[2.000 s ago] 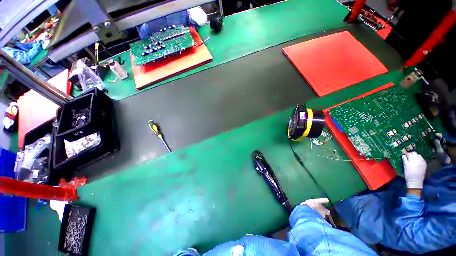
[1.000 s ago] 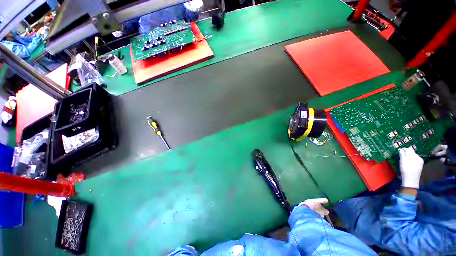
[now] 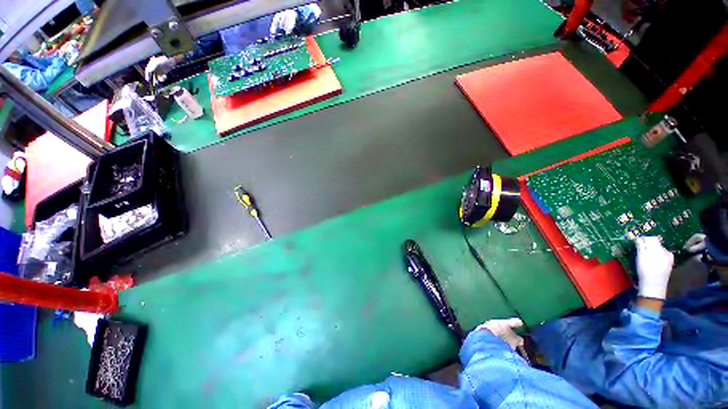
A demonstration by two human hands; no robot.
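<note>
My right hand (image 3: 503, 329), in a white glove, lies at the bench's front edge, just right of the lower end of a black electric screwdriver (image 3: 431, 286). Its fingers are partly hidden, so I cannot tell if it holds anything. My left hand is not in view; only the blue sleeve shows at the bottom edge. A yellow-black hand screwdriver (image 3: 252, 211) lies on the dark strip. A black screw tray (image 3: 116, 361) with tiny silver pieces sits at the lower left.
A neighbour's gloved hand (image 3: 654, 268) touches a green circuit board (image 3: 607, 196) on a red pad at right. A black-yellow reel (image 3: 488, 196) stands beside it. Black parts bins (image 3: 177, 192) are at left. Another board (image 3: 259, 70) and a bare red pad (image 3: 536, 102) lie farther back.
Gloved hands of a person across the bench now show beside the far board. The neighbour's hand has shifted slightly left on the board. My right hand has barely moved.
</note>
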